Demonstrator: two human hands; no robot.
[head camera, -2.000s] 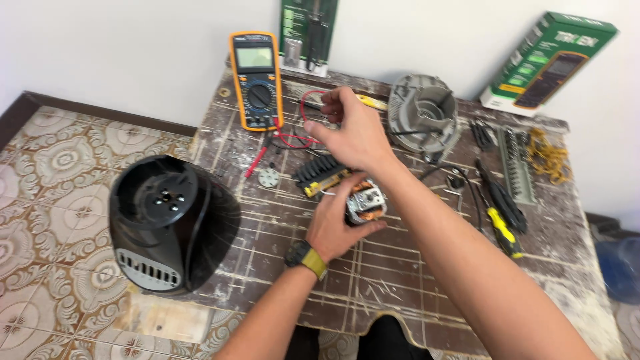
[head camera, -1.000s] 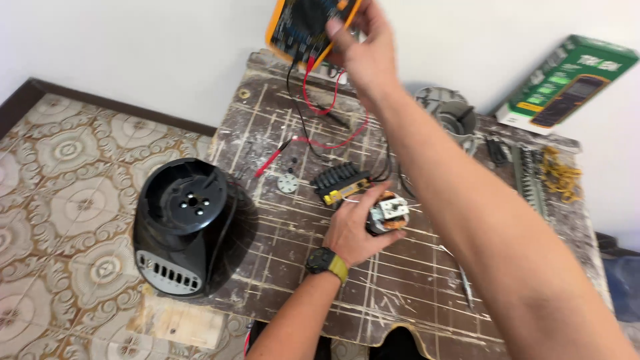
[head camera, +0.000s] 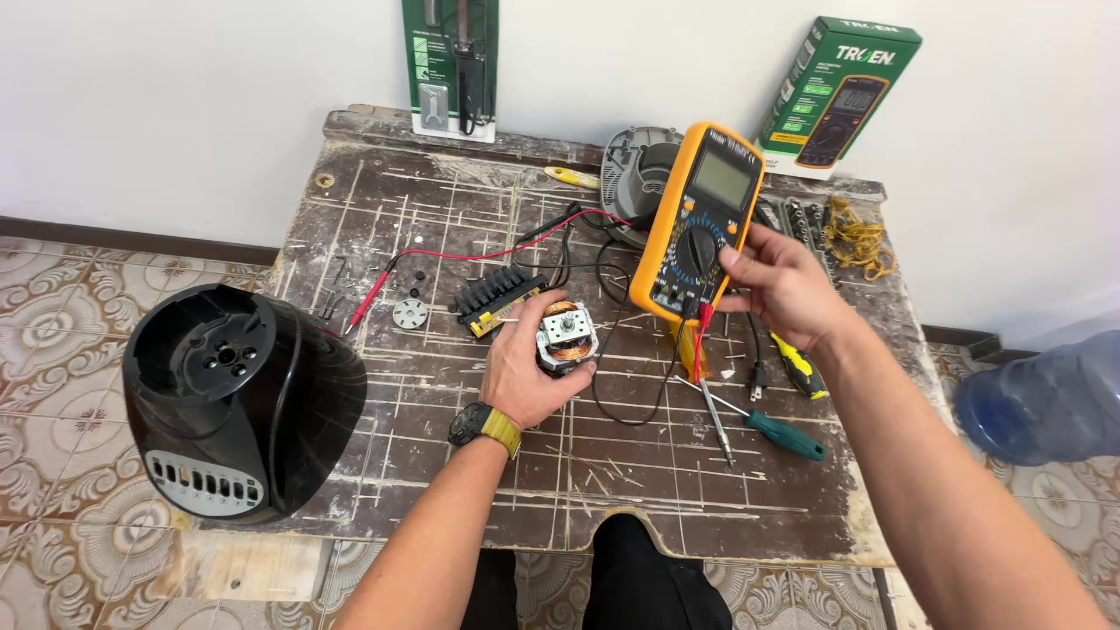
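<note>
My left hand (head camera: 529, 363) grips a small electric motor with copper windings (head camera: 567, 337) on the scored table. Tilted up above the table, an orange digital multimeter (head camera: 700, 223) is held by its right edge in my right hand (head camera: 779, 280). Red and black leads run from its lower sockets. The red test probe (head camera: 367, 300) lies at the left, near a grey slotted disc (head camera: 409, 313). Just behind the motor is a black push-button switch block (head camera: 499, 300) with a yellowish board. The black blender base (head camera: 236, 402) stands at the left edge.
Behind the multimeter sits a grey plastic housing (head camera: 626, 175). A green-handled screwdriver (head camera: 787, 436), a metal rod (head camera: 716, 424), a yellow-black tool (head camera: 798, 366) and a plug (head camera: 758, 381) lie at the right. A green multimeter box (head camera: 836, 96) and a packaged soldering iron (head camera: 452, 66) stand along the wall.
Two seconds ago the multimeter lay at the table's back left; my right hand has picked it up and brought it over to the right of the motor. My left hand has stayed on the motor.
</note>
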